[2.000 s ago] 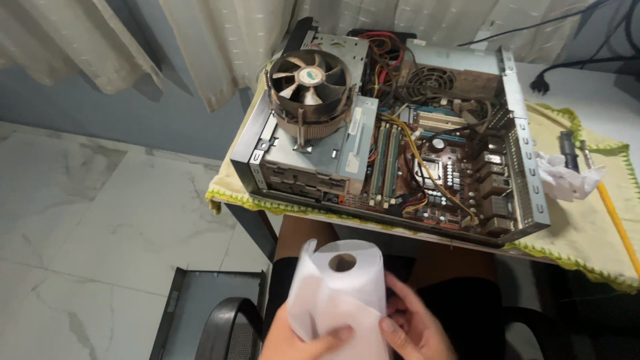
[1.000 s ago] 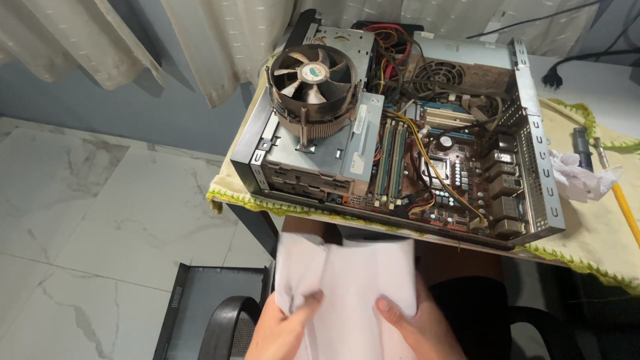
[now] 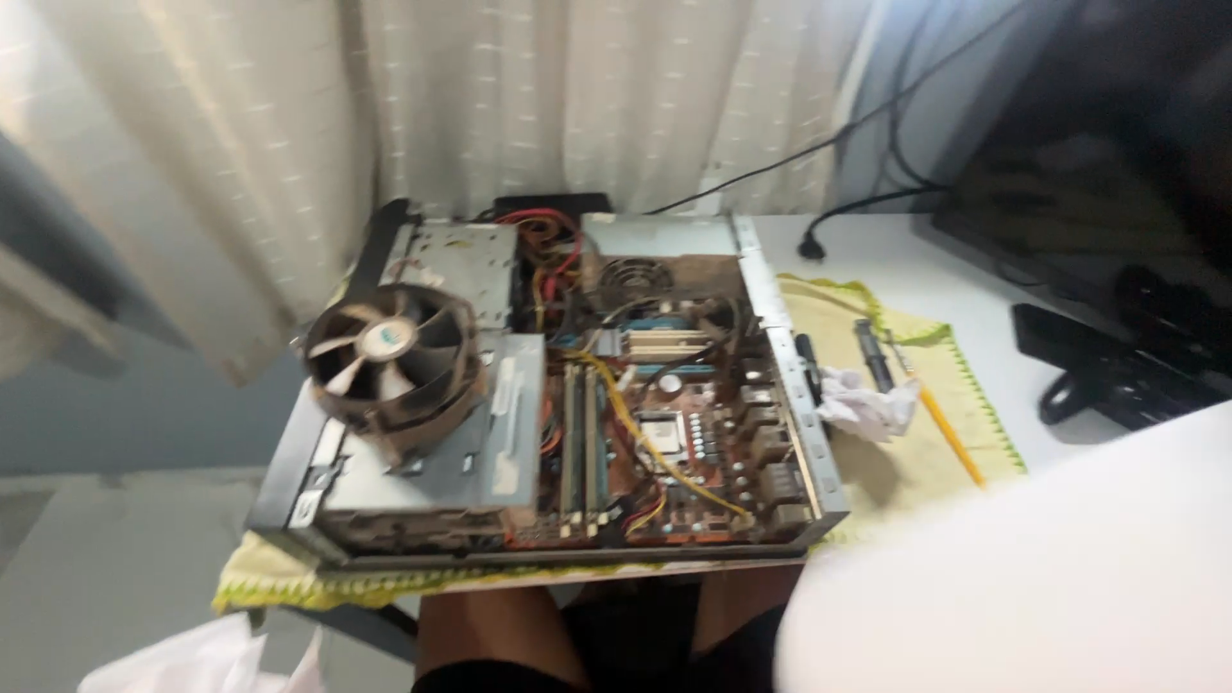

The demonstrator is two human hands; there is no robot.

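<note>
Neither my left hand nor my right hand shows in the head view. A large blurred white shape [image 3: 1039,577], probably the paper roll, fills the lower right corner close to the camera. White paper [image 3: 183,659] shows at the bottom left edge; what holds it is out of sight. An open computer case [image 3: 828,481] lies on its side on a yellow cloth. A round cooler with a fan [image 3: 390,342] rests on its metal drive bay. Inside are a motherboard with a bare processor in its socket [image 3: 662,436], memory modules [image 3: 582,443] and a yellow cable [image 3: 640,433].
Crumpled white paper [image 3: 871,404], a dark-handled tool [image 3: 874,354] and a yellow-handled brush [image 3: 948,428] lie on the cloth [image 3: 866,500] right of the case. A black plug [image 3: 811,245] and a dark monitor [image 3: 1107,164] are farther back. Curtains [image 3: 635,96] hang behind.
Both hands, earlier holding the white paper in front of the case, have left the view. White paper now shows at the bottom left, and a white shape at the lower right. The view has shifted up and right.
</note>
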